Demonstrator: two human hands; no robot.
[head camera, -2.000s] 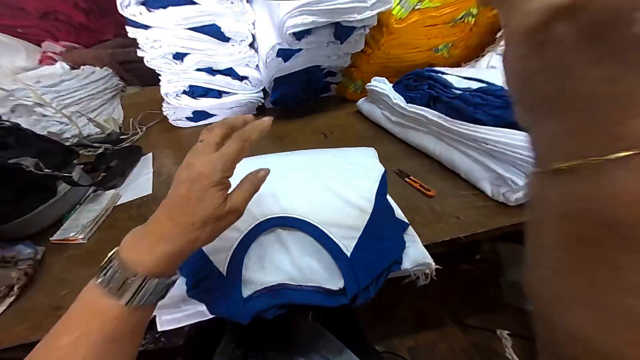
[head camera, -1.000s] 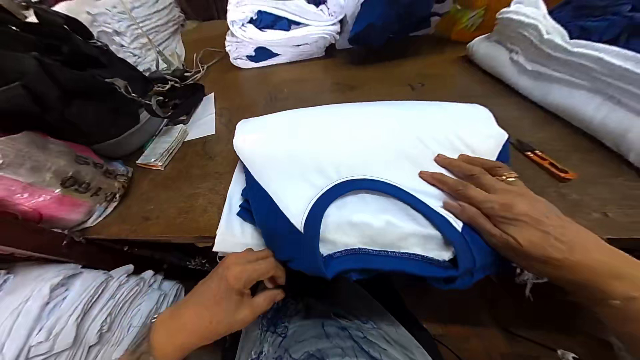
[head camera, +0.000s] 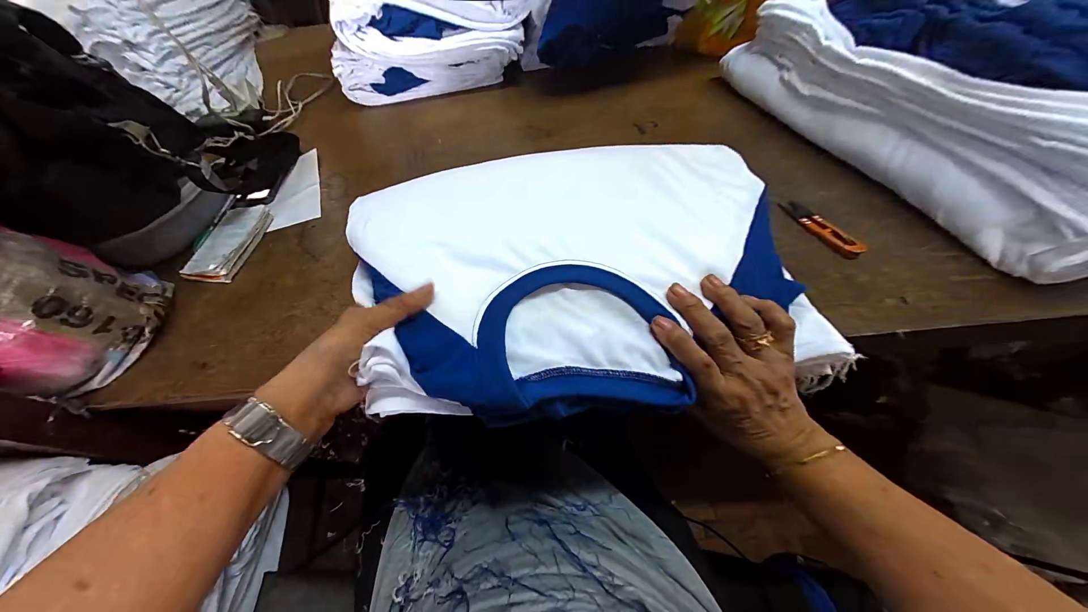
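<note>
A folded white shirt with a blue collar and blue sleeves (head camera: 561, 204) lies on top of other white cloth at the front edge of the wooden table. My left hand (head camera: 340, 353) grips the left edge of the pile, its thumb on top and its other fingers hidden beside or under the cloth. Spread over the right side of the collar, my right hand (head camera: 735, 365) rests flat on the shirt. Thread snips with an orange handle (head camera: 829, 231) lie on the table to the right of the shirt.
Folded white and blue garments (head camera: 429, 51) are stacked at the back. A thick white pile (head camera: 901, 144) lies at the right. On the left are a black bag (head camera: 76, 144), a small booklet (head camera: 228, 245), a printed plastic bag (head camera: 76, 314) and, lower down, white cloth (head camera: 51, 501).
My left hand has moved up from the front edge onto the pile's left side. My right hand has shifted down toward the collar's right side. Two seconds ago my left hand was raised above the shirt.
</note>
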